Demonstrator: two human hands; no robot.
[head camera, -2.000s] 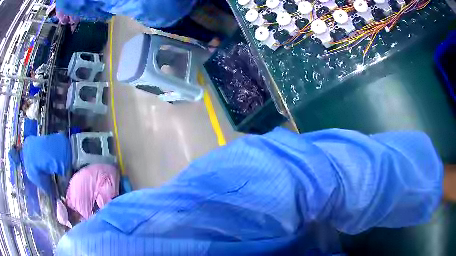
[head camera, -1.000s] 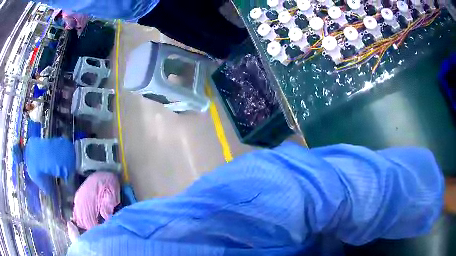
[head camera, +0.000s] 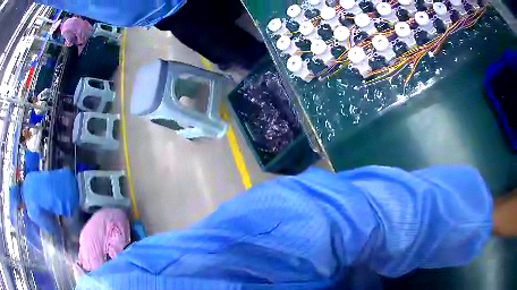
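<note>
My left sleeve, blue, crosses the lower frame to the right. Only a strip of bare wrist shows past its cuff; the left hand itself is cut off by the right edge. My right hand is not in view. White-topped units (head camera: 340, 33) stand in rows in a clear, shiny blister tray (head camera: 346, 107) on the green bench at the upper right. Yellow, orange, red and purple lead wires (head camera: 416, 48) run along the near side of the rows. No hand touches the units in view.
The rim of a blue bin (head camera: 492, 88) shows at the right edge. Left of the bench, a dark green crate (head camera: 292, 160) holds crumpled film. A pale stool (head camera: 148, 88) stands on the floor. People in blue and pink are at the left, with another blue-clad person at the top.
The view has shifted slightly: the tray, stool and crate sit lower in the frame than two seconds ago. The left sleeve has changed little, and slightly more wrist shows.
</note>
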